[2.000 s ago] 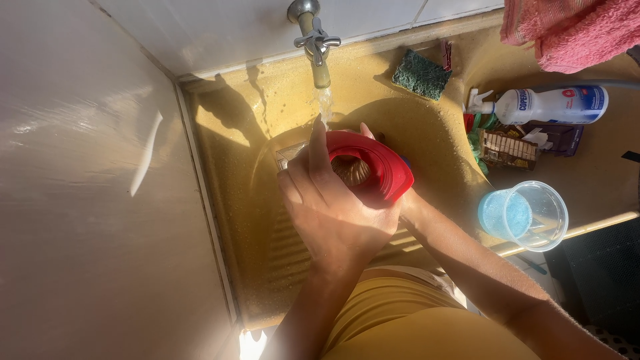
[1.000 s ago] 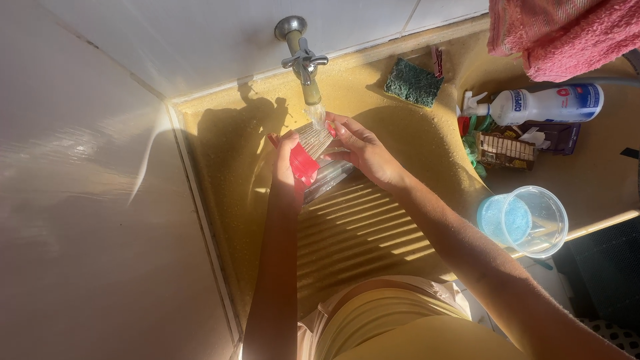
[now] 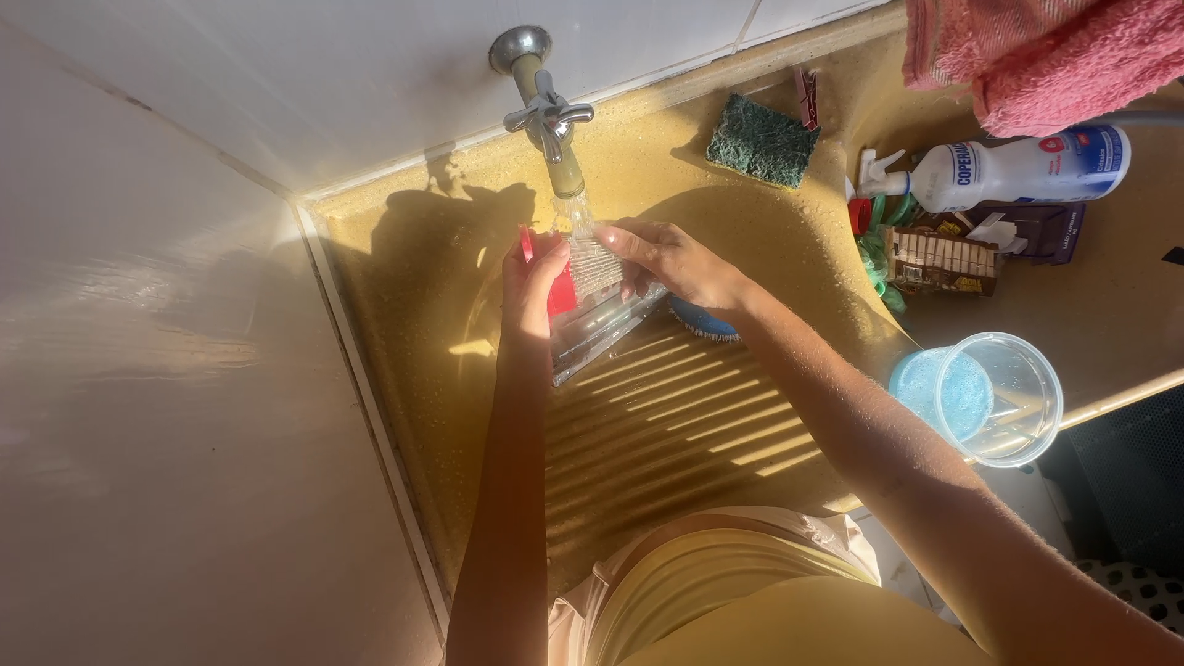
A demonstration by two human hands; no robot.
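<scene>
Water runs from the wall tap (image 3: 550, 125) onto a ribbed, pale part (image 3: 597, 266) joined to a red plastic piece (image 3: 561, 291). My left hand (image 3: 535, 277) grips the red piece, thumb on top. My right hand (image 3: 680, 264) has its thumb and fingers at the ribbed part's right edge. Just below my hands lies a clear plastic piece (image 3: 601, 338) on the washboard ridges of the yellow laundry sink (image 3: 684, 425); whether it is joined to the ribbed part I cannot tell. A blue bristle brush (image 3: 705, 319) shows partly under my right wrist.
A green scouring sponge (image 3: 763, 139) lies on the sink's back ledge beside a dark red clothes peg (image 3: 807, 99). To the right are a white spray bottle (image 3: 1008, 171), small packets (image 3: 942, 262), a clear tub with blue contents (image 3: 999, 398) and a hanging pink towel (image 3: 1073, 65).
Two seconds ago the red piece's round opening faced up between both hands; now the ribbed part faces up under the stream. The blue brush has come into sight below my right hand.
</scene>
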